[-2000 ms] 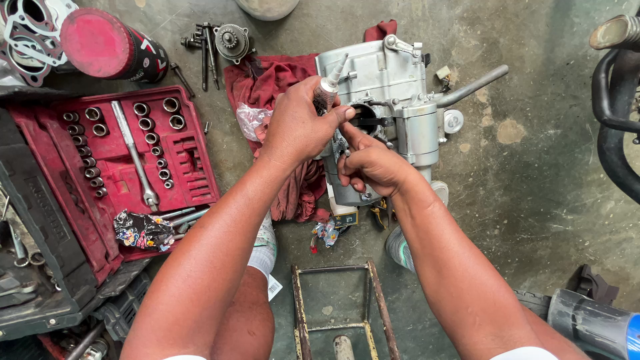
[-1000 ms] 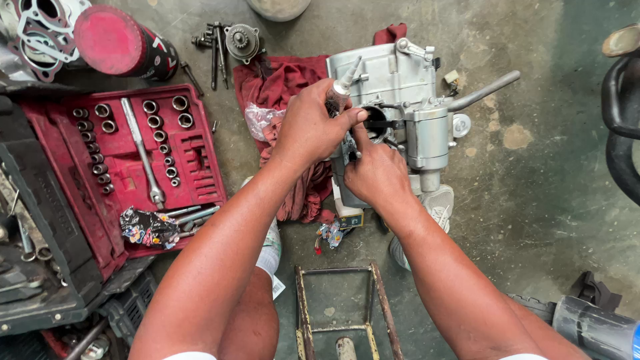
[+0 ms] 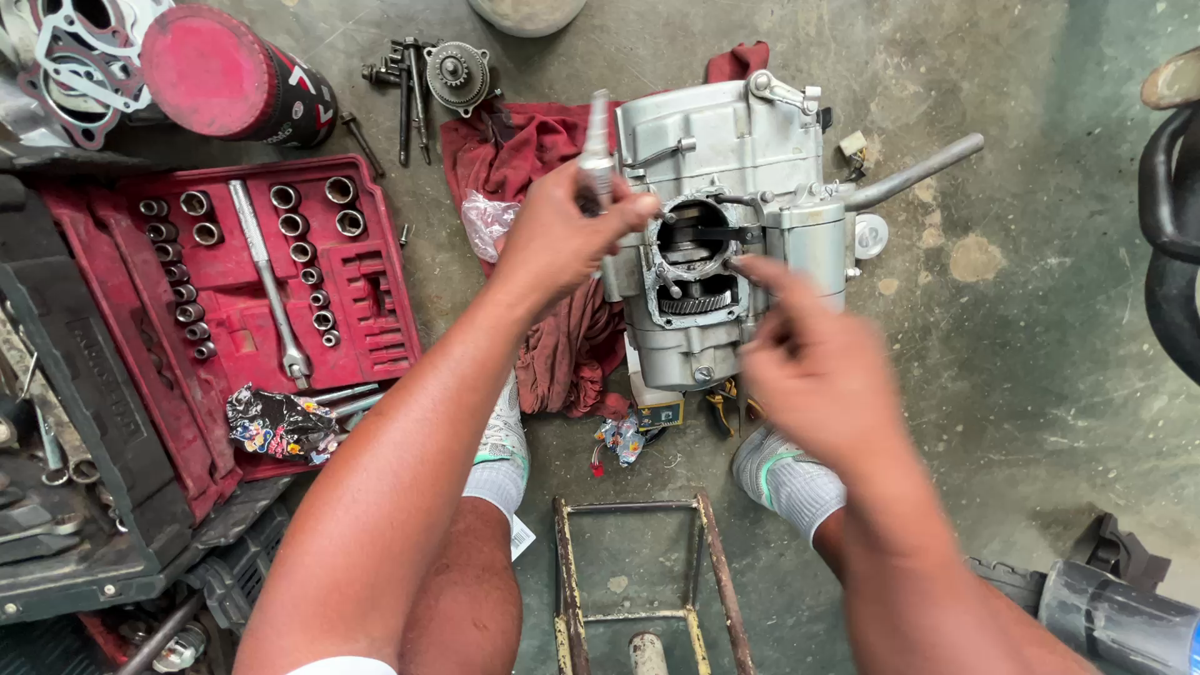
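Observation:
My left hand (image 3: 567, 225) holds a small metallic tube with a tapered nozzle (image 3: 596, 141), nozzle pointing up, at the left side of a silver engine crankcase (image 3: 722, 131). My right hand (image 3: 816, 366), blurred, has its index finger extended to the right edge of the round crankcase opening (image 3: 694, 234); it holds nothing that I can see. Inside the opening part of the crankshaft shows, and a toothed gear (image 3: 696, 303) lies in the smaller opening below. Whether the fingertip touches the gasket face cannot be told. Under the engine's left side lies a red cloth (image 3: 572, 352).
A red socket set case (image 3: 253, 328) lies open at left beside a black toolbox (image 3: 84, 375). Bolts and a gear assembly (image 3: 457, 77) lie above the cloth. A metal frame (image 3: 633, 506) stands between my feet. A metal pipe (image 3: 923, 172) extends right from the engine.
My right hand has moved away from my left hand toward the lower right of the engine opening. The opening and the gear below it are now uncovered. My left hand still holds the tube.

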